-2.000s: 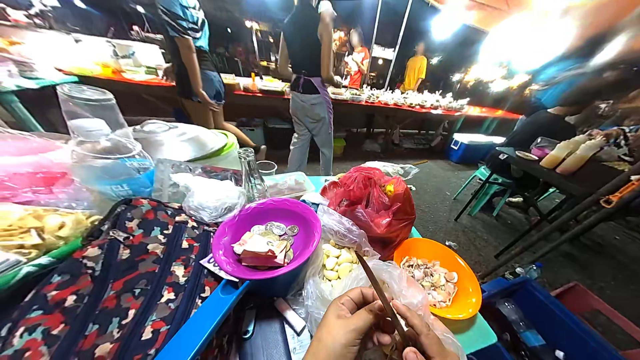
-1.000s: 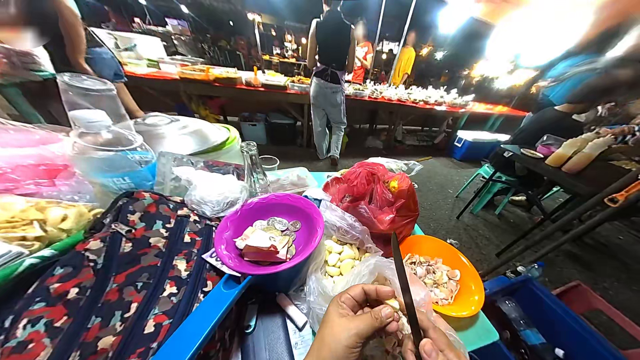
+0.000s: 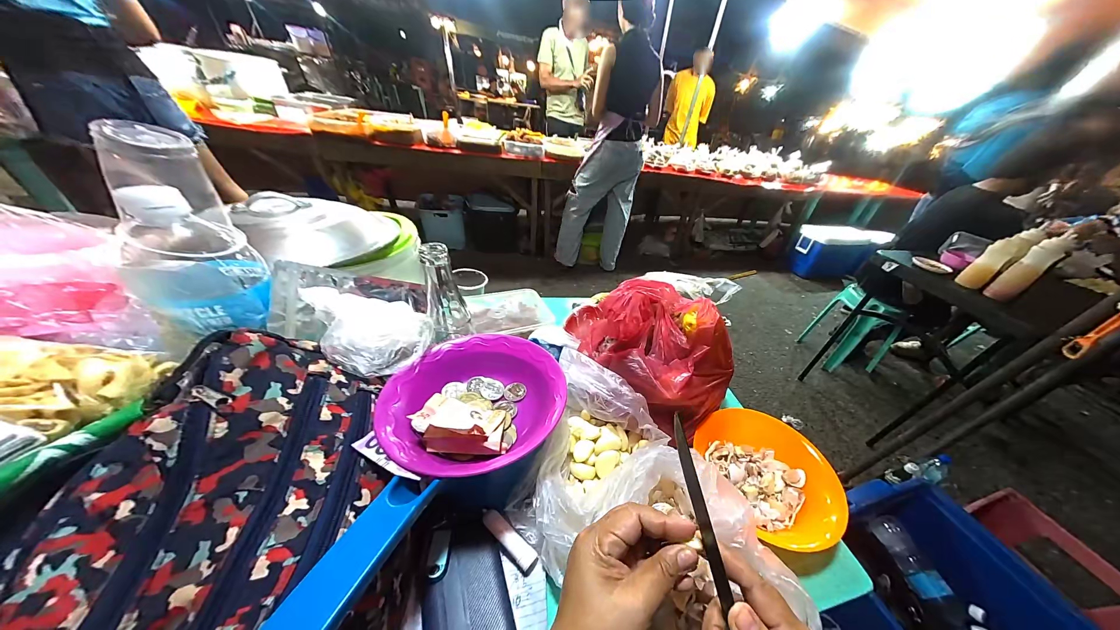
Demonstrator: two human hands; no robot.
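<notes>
My left hand [image 3: 626, 564] pinches a small pale garlic clove [image 3: 696, 541] between thumb and fingertips. A dark narrow knife [image 3: 700, 512] is gripped in my right hand [image 3: 748, 595], its blade pointing up and away beside the clove. Both hands are over a clear plastic bag [image 3: 643, 472] with peelings in it. Peeled garlic cloves [image 3: 604, 446] fill another clear bag just behind. On the right, an orange plate [image 3: 818, 507] bears chopped pinkish-white pieces [image 3: 757, 481].
A purple bowl [image 3: 534, 376] of coins and folded notes rests on a blue-handled pan [image 3: 350, 560]. Around are a red plastic bag [image 3: 656, 341], a patterned bag [image 3: 166, 490], a water bottle [image 3: 188, 271] and a blue crate [image 3: 945, 525]. People stand by a long food table [image 3: 525, 171].
The person in dark top and grey trousers has moved right along the far table, beside a person in a light green shirt. My hands stay together at the clove and knife.
</notes>
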